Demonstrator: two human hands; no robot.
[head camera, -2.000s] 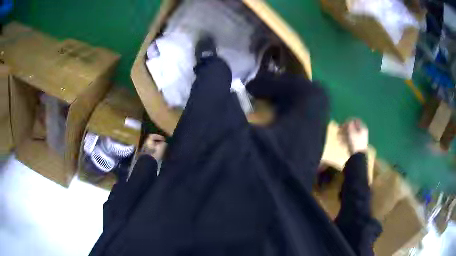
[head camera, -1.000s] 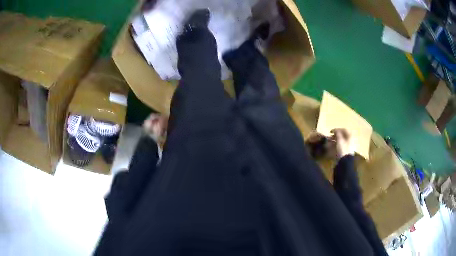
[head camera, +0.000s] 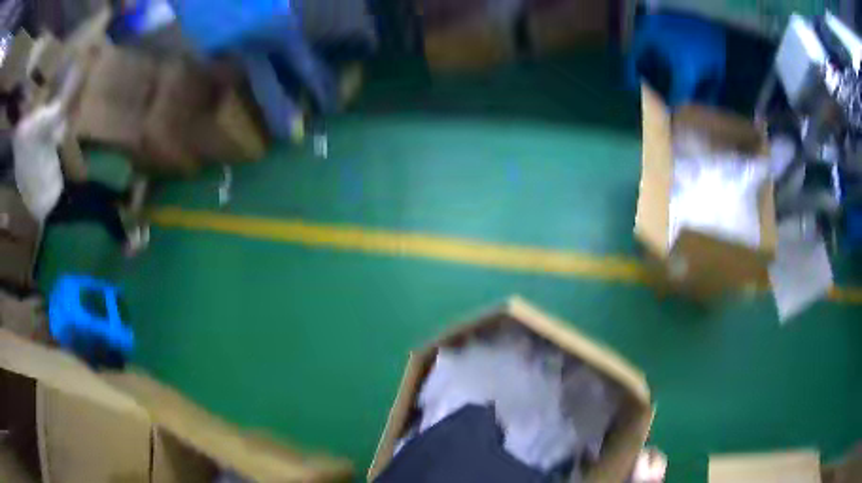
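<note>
The open, many-sided brown waste carton (head camera: 639, 377) stands at the bottom centre, with crumpled white packaging (head camera: 520, 396) inside. My dark-clothed leg (head camera: 458, 451) covers the near part of the packaging. A small blurred part of my right hand (head camera: 649, 466) shows beside the carton's right wall, cut off by the bottom edge. I cannot tell whether it touches the wall or holds anything. My left hand is out of the picture.
A yellow line (head camera: 397, 240) crosses the green floor. An open carton of white material (head camera: 716, 203) stands at right. A blue stool (head camera: 90, 316) is at left. A person in a light top (head camera: 40, 160) is upper left. Brown cartons (head camera: 94, 429) line the lower left.
My view has swung up and forward, so the waste carton now sits at the bottom. My left hand has left the picture, and my right hand is mostly cut off.
</note>
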